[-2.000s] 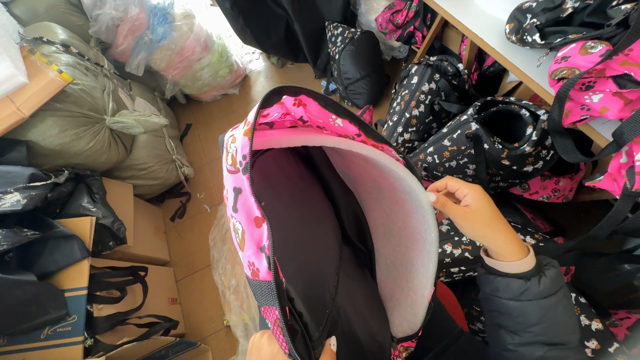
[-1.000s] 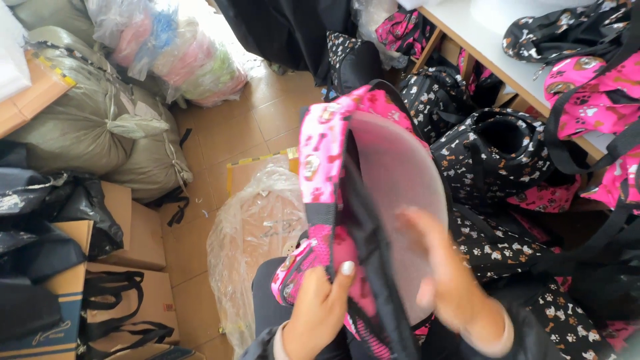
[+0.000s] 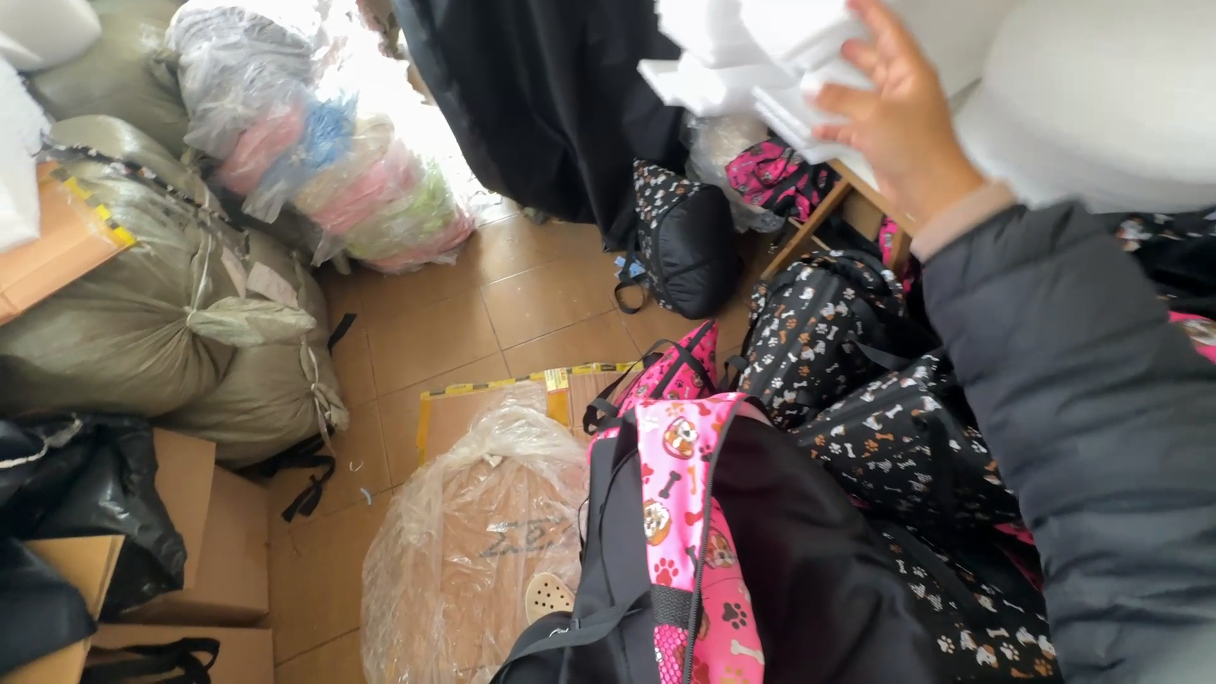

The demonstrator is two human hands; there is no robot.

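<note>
My right hand (image 3: 898, 114) is raised at the upper right, fingers spread and blurred, against a stack of white foam sheets (image 3: 760, 57); whether it grips them I cannot tell. Below, a pink and black backpack (image 3: 698, 513) with dog, paw and bone prints rests on its own, its zipper edge running down the front and black fabric on both sides. My left hand is out of the frame.
Black printed bags (image 3: 902, 427) are heaped on the right. A clear plastic bag (image 3: 465, 541) lies over cardboard on the tiled floor (image 3: 446, 304). Large tied sacks (image 3: 142, 313) and cardboard boxes (image 3: 218, 532) stand left. A black cushion-like bag (image 3: 689, 237) sits further back.
My right hand has left the backpack and moved up to the white foam sheets. My left hand, on the backpack a second ago, has gone from view. The view has shifted.
</note>
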